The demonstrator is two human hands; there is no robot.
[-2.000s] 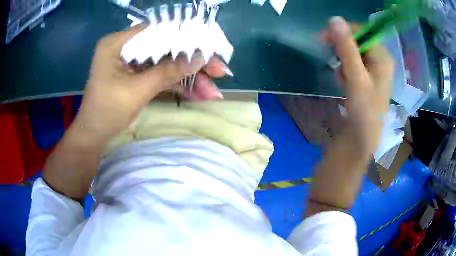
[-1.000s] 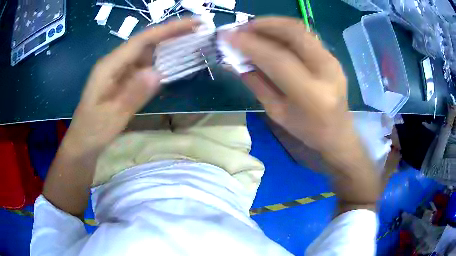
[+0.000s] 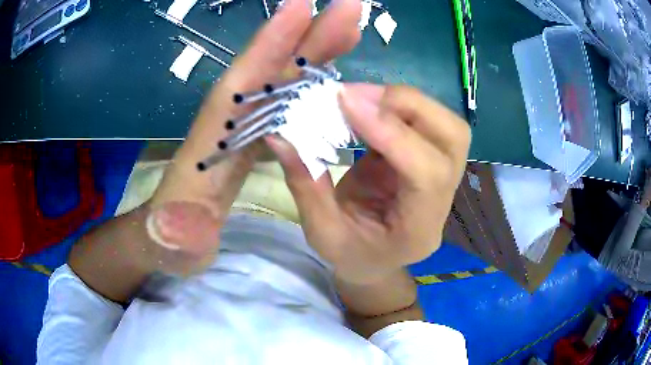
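My right hand (image 3: 400, 178) grips a bundle of thin grey tubes by its bunched white flags (image 3: 314, 125). The dark round tube ends (image 3: 235, 125) point left and fan out in front of my left palm. My left hand (image 3: 228, 121) is behind the bundle, fingers stretched up and not closed round it; whether the tubes touch the palm is hard to tell. The slim green tool (image 3: 464, 46) lies on the dark green bench top, right of centre. Loose tagged tubes (image 3: 189, 60) lie at the upper left, partly hidden by my left hand.
A grey scale (image 3: 46, 25) is at the upper left. A clear narrow box (image 3: 560, 100) lies at the right, with plastic bags (image 3: 607, 43) beyond it. Below the bench are a carton with white liner (image 3: 492, 221) at right and a red stool (image 3: 21, 199) at left.
The green tool was in my right hand two seconds ago and now lies on the bench. The bundle has turned, its tube ends now pointing left, and my left fingers have opened and straightened.
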